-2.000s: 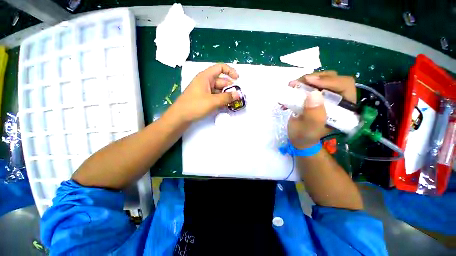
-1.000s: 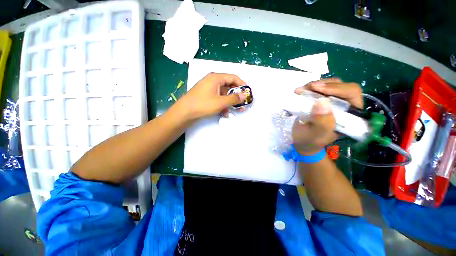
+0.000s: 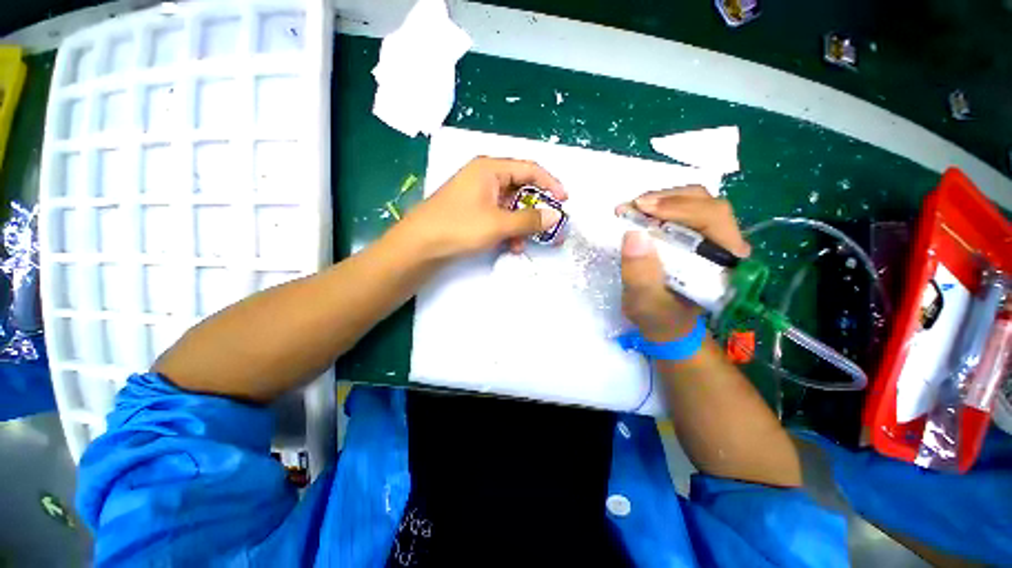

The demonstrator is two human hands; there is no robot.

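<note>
My left hand [image 3: 479, 209] holds a small electronic module [image 3: 542, 215] between its fingers, over the white work mat [image 3: 516, 344]. The module has a dark rounded rim and a yellow and white inside. My right hand [image 3: 668, 266] holds the dispensing syringe [image 3: 694, 274] like a pen, its front end pointing left toward the module and a short distance from it. The tip is hard to make out against the mat. A green adapter [image 3: 746, 294] joins the barrel to a clear air hose [image 3: 823, 353]. A blue strap is on my right wrist.
A white blister tray [image 3: 239, 178] stands at left. Wiping paper [image 3: 420, 69] and another paper piece [image 3: 701, 148] lie beyond the mat. A red bin [image 3: 884, 408] with paper and bags is at far right. Modules [image 3: 840, 50] lie beyond the pale rail. An orange-red piece [image 3: 740, 346] is beside the hose.
The syringe and my right hand have moved left, closer to the module. My left hand has shifted slightly right in view and the module is turned differently. The view has shifted a little.
</note>
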